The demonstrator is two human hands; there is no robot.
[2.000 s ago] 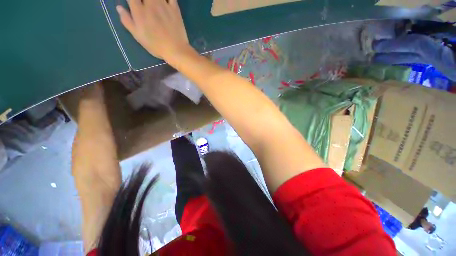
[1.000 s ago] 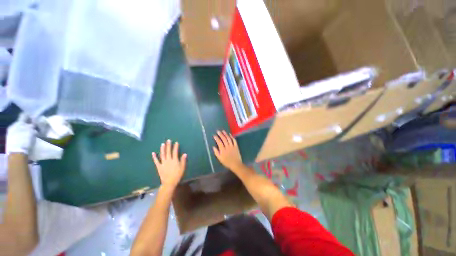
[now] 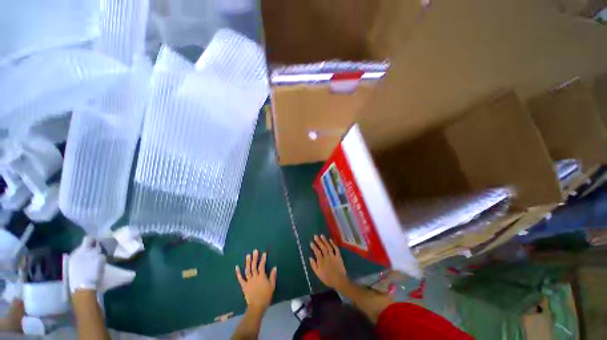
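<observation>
My left hand (image 3: 257,281) lies bare and empty on the green bench (image 3: 193,295), fingers apart, near the front edge. My right hand (image 3: 327,264) also rests on the bench, fingers apart and empty, to the right of the seam. A red and white gift box flap or carton (image 3: 346,206) with printed pictures stands tilted just beyond my right hand, beside an open brown carton (image 3: 426,163). Ribbed clear plastic blister trays (image 3: 193,139) lie on the bench to the left.
Another person's white-gloved hand (image 3: 86,267) is at the left by white appliance parts (image 3: 46,299). A brown carton (image 3: 319,123) stands at the back. More open cartons line the right. Green wrap (image 3: 496,299) lies on the floor at the lower right.
The view has swung up from under the bench to its top. My left hand was below the bench edge and now lies on top. The gloved hand still shows at left.
</observation>
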